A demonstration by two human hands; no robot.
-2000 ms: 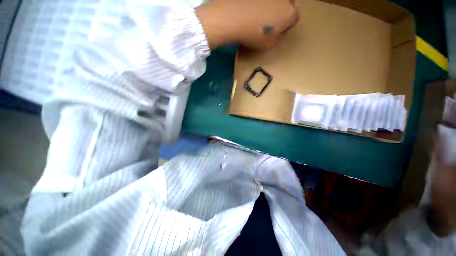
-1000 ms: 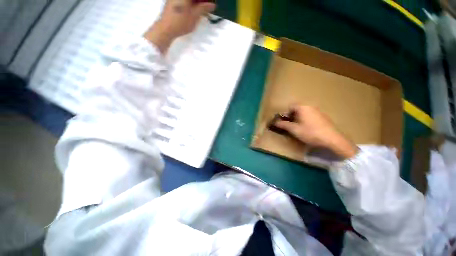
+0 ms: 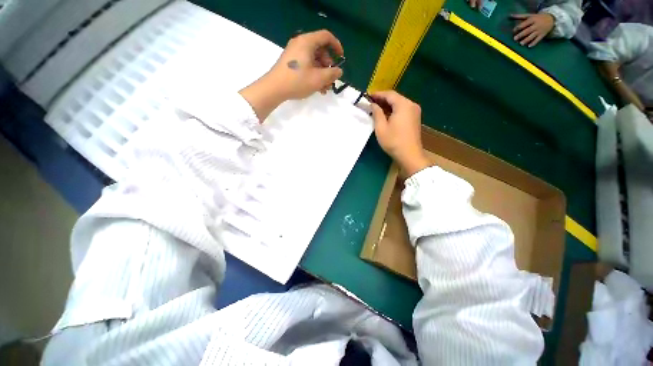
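A white foam tray [image 3: 301, 179] with rows of slots lies at the left. My left hand [image 3: 308, 66] is over its far corner and holds a small black frame [image 3: 339, 63] between its fingers. My right hand [image 3: 397, 125] is at the same corner, its thumb and finger on another black frame [image 3: 361, 98] at the tray's edge. A dark piece also shows in the tray between my hands. The shallow brown carton [image 3: 494, 171] is at the right, partly covered by my right sleeve. White sleeves [image 3: 540, 294] show in its near right corner.
A yellow post [image 3: 408, 43] stands just beyond the tray corner. Yellow lines cross the green bench [image 3: 340, 232]. Loose white sleeves [image 3: 619, 322] lie in a carton at lower right. White foam stacks [image 3: 612, 193] stand at far right. Another person's hand [image 3: 533, 28] rests across the bench.
My right hand has moved from inside the carton to the tray's far corner. My left hand, earlier at the top edge, is now beside it. The view has shifted, showing more of the bench beyond.
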